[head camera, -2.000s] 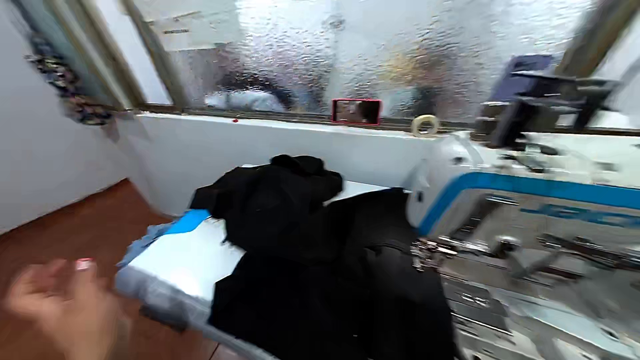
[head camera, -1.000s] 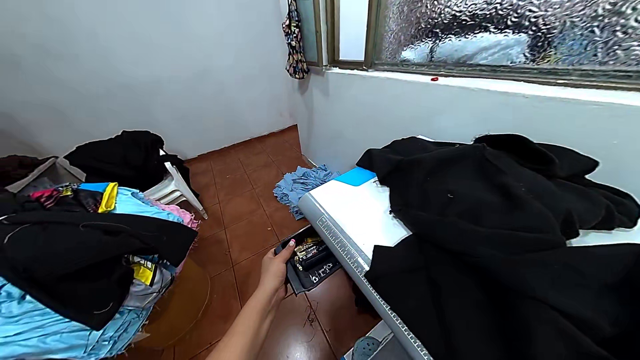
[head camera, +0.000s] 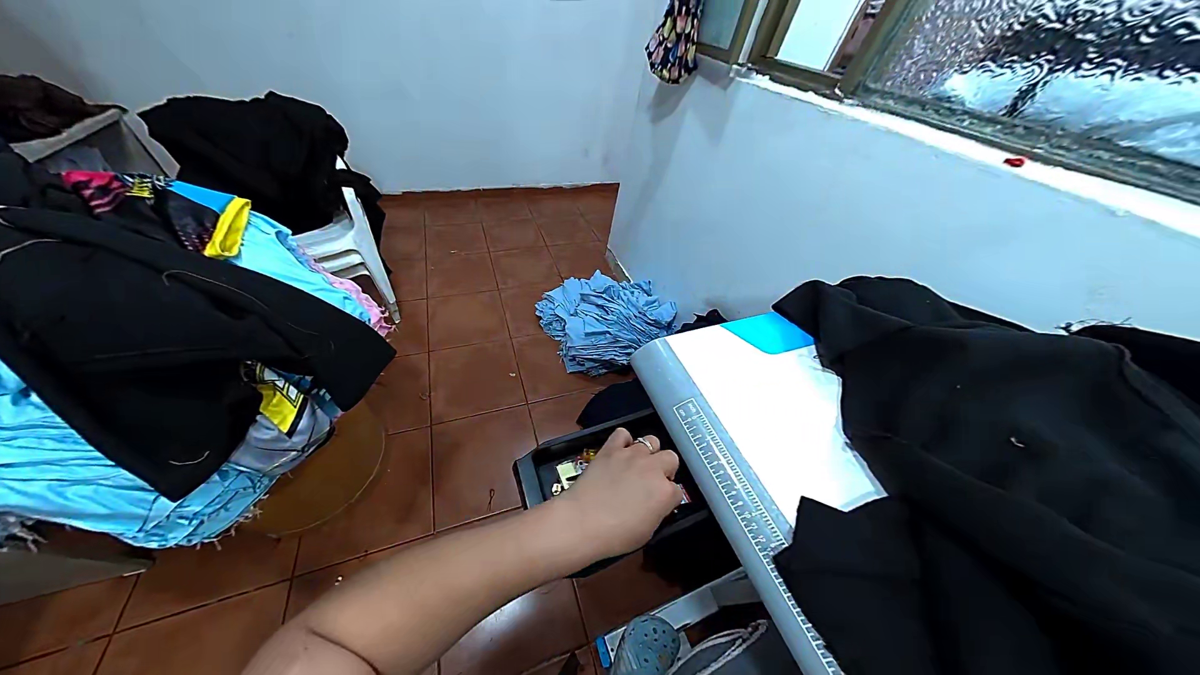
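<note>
My left hand (head camera: 626, 489), with a ring on one finger, reaches into a black drawer (head camera: 542, 457) below the left edge of the sewing table (head camera: 741, 412). Its fingers point down among small items (head camera: 569, 471) in the drawer; whether they grip one is hidden. A printed ruler scale runs along the table's grey edge beside the hand. Black fabric (head camera: 994, 441) lies heaped on the white tabletop, right of the hand. My right hand is out of view.
Black and light blue garments (head camera: 141, 328) are piled at the left. Behind them stands a white plastic chair (head camera: 354, 239) under black cloth. Blue fabric pieces (head camera: 605, 319) lie on the tiled floor by the wall. A grey perforated shoe (head camera: 647, 645) shows below the table.
The view has swung left, away from the sewing machine. My left hand was at the drawer's front edge a second ago, with the drawer partly out; now the drawer is further out and the hand is inside.
</note>
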